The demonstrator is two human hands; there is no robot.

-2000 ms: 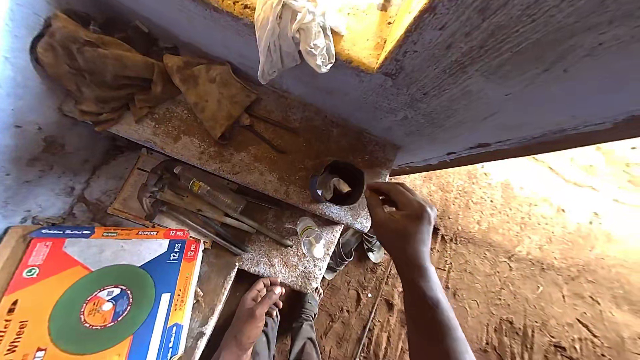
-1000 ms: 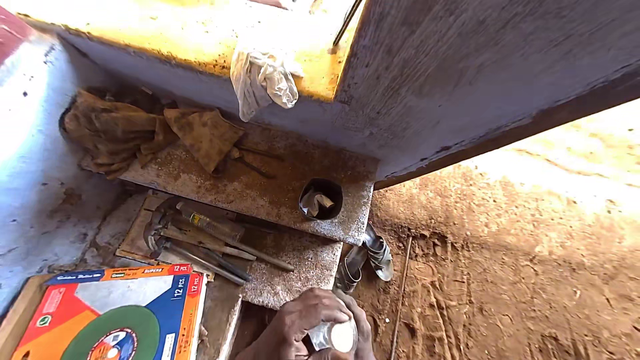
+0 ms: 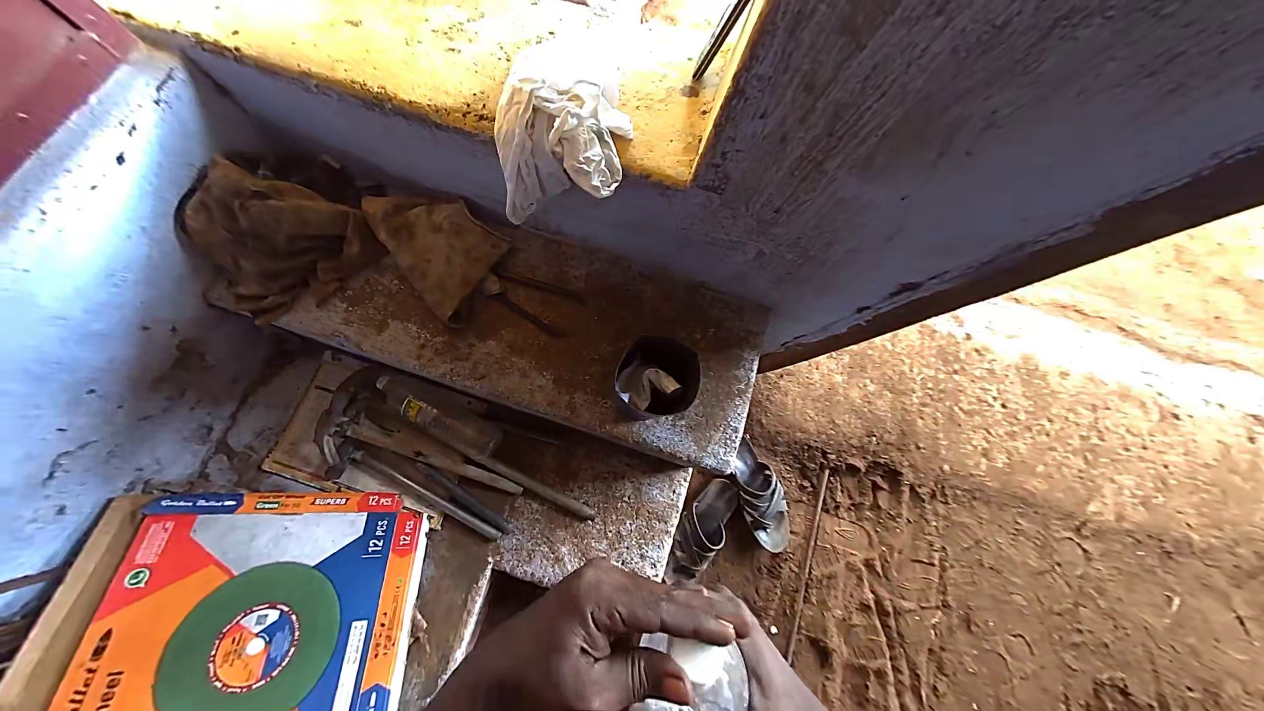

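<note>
At the bottom edge, a small whitish container (image 3: pixel 716 671), perhaps a jar, is between my two hands. My left hand (image 3: pixel 602 637) has its fingers curled over the top and left side. My right hand (image 3: pixel 765 657) wraps the right side, its fingers mostly hidden. Beyond them, a dark round pot (image 3: pixel 657 378) with pale crumpled material inside stands on the upper stone step (image 3: pixel 474 341). Left of my hands, hammers (image 3: pixel 434 454) and a clear bottle (image 3: pixel 449 427) lie together on the lower level.
A cutting-wheel box (image 3: pixel 252 602) lies at the lower left. Brown cloths (image 3: pixel 286 237) rest on the upper step. A white plastic bag (image 3: pixel 563 138) hangs over the yellow ledge (image 3: pixel 395 69). Sandals (image 3: pixel 736 509) and a thin rod (image 3: pixel 810 563) lie on the dirt ground at right.
My right hand has moved from beside the dark pot down to my left hand. The small container stood on the lower step earlier; both hands now hold it.
</note>
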